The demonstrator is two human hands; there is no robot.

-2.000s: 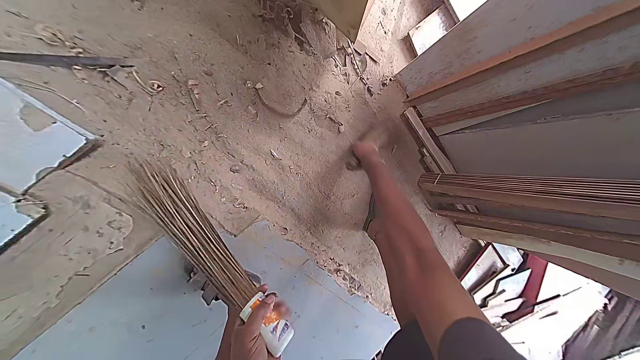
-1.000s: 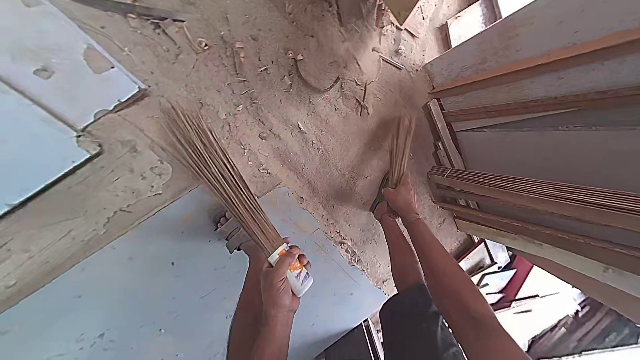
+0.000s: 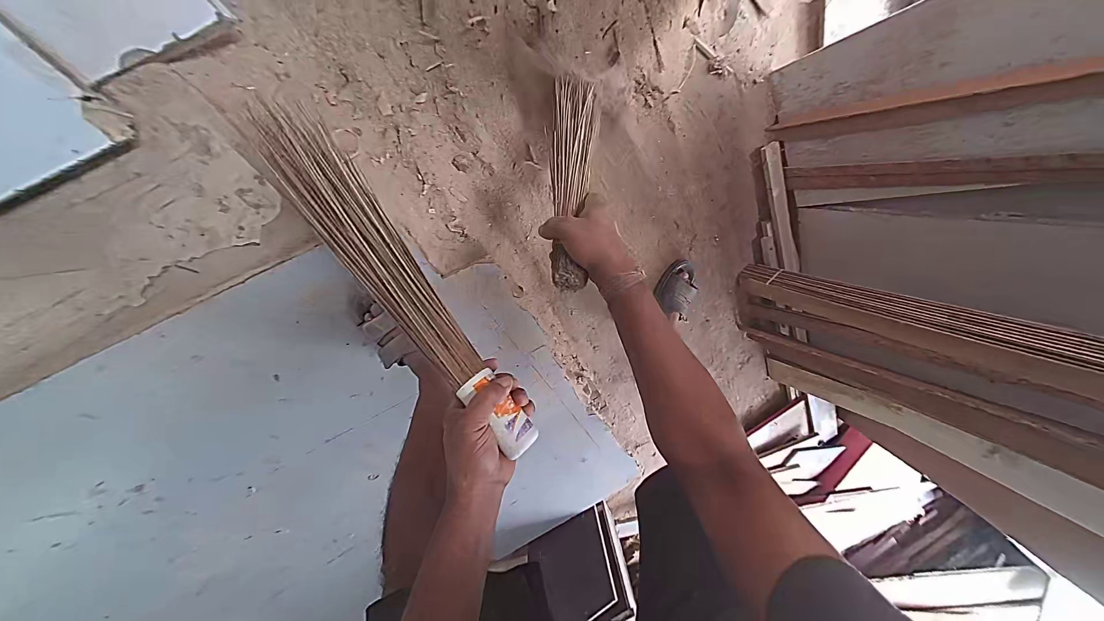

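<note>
My left hand grips a white plastic container with an orange band, from which a long stick-bristle broom fans out toward the upper left. My right hand is closed around the bound handle of a shorter stick broom. That broom's bristles point away from me over the dusty dirt floor, and its dark butt end shows below my fist. The two brooms are apart. Dust blurs the floor near the shorter broom's tips.
A pale blue-grey sheet lies at the lower left, with a bare foot on it. A sandalled foot stands on the dirt. Stacked boards line the right side. White panels lie at the upper left, and wood debris is scattered on the floor.
My right hand and the short broom have moved left relative to the stacked boards. My left hand still holds the other broom. The sandalled foot now shows apart from the right hand.
</note>
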